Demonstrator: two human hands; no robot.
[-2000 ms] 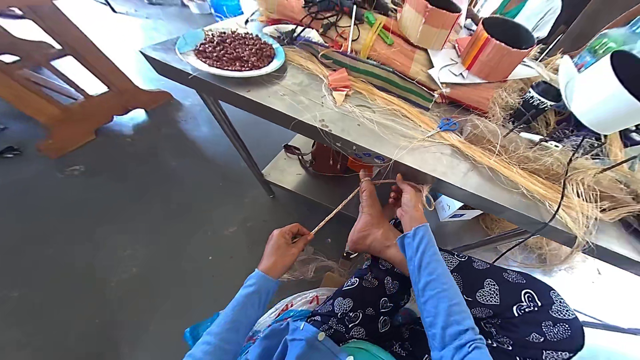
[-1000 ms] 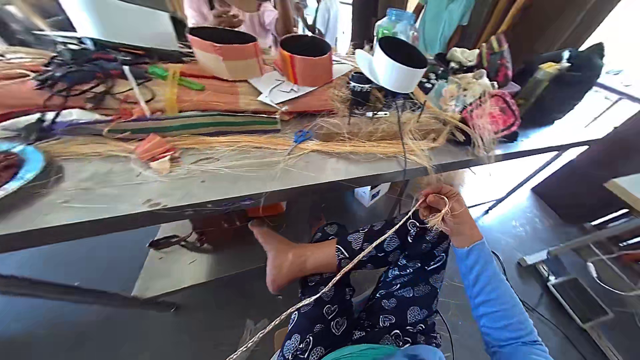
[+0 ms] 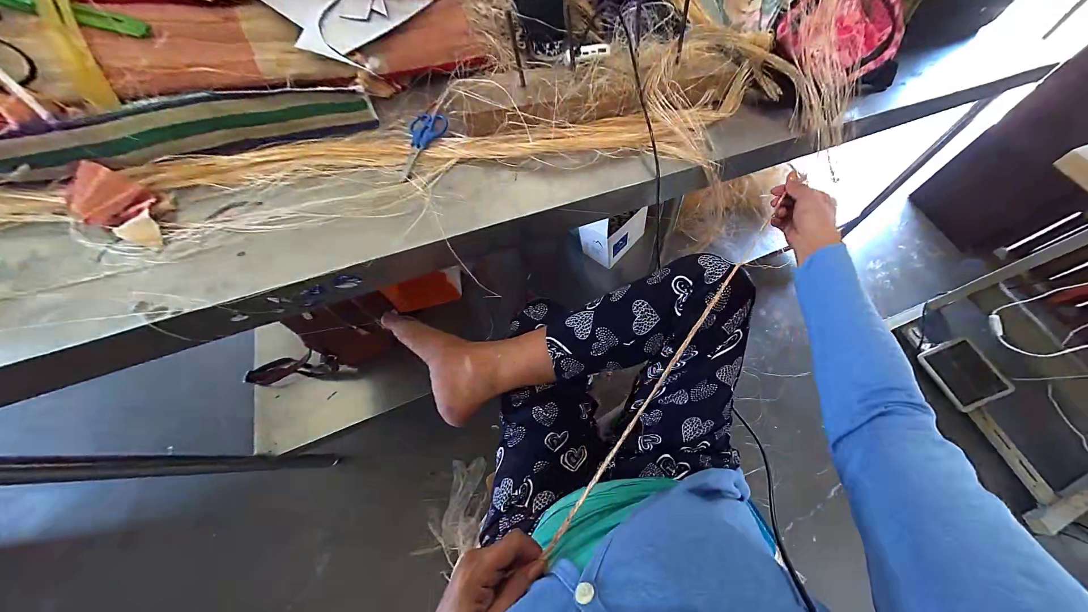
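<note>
A twisted natural-fibre cord (image 3: 659,382) runs slantwise across my lap, stretched between both hands. At the bottom, near my waist, my left hand (image 3: 497,571) pinches its lower end. My right hand (image 3: 803,208) grips the upper end beyond my raised knee, near the table edge, its fingers closed round the fibres. Long loose fibres (image 3: 544,144) lie along the metal table, with blue-handled scissors (image 3: 422,140) on them. My bare foot (image 3: 463,374) is lifted beside the table's edge.
The metal table (image 3: 340,221) spans the view ahead; striped woven material (image 3: 195,123) and a reddish scrap (image 3: 110,195) lie on it. Beneath stand a small white box (image 3: 614,238) and a brown bag (image 3: 340,331). A black cable hangs over the edge. At right, a phone-like device (image 3: 966,374) rests on a lower shelf.
My right hand has left my foot, where it was two seconds ago, and moved out to the right. The cord now spans between my hands, clear of the foot. The view has swung right.
</note>
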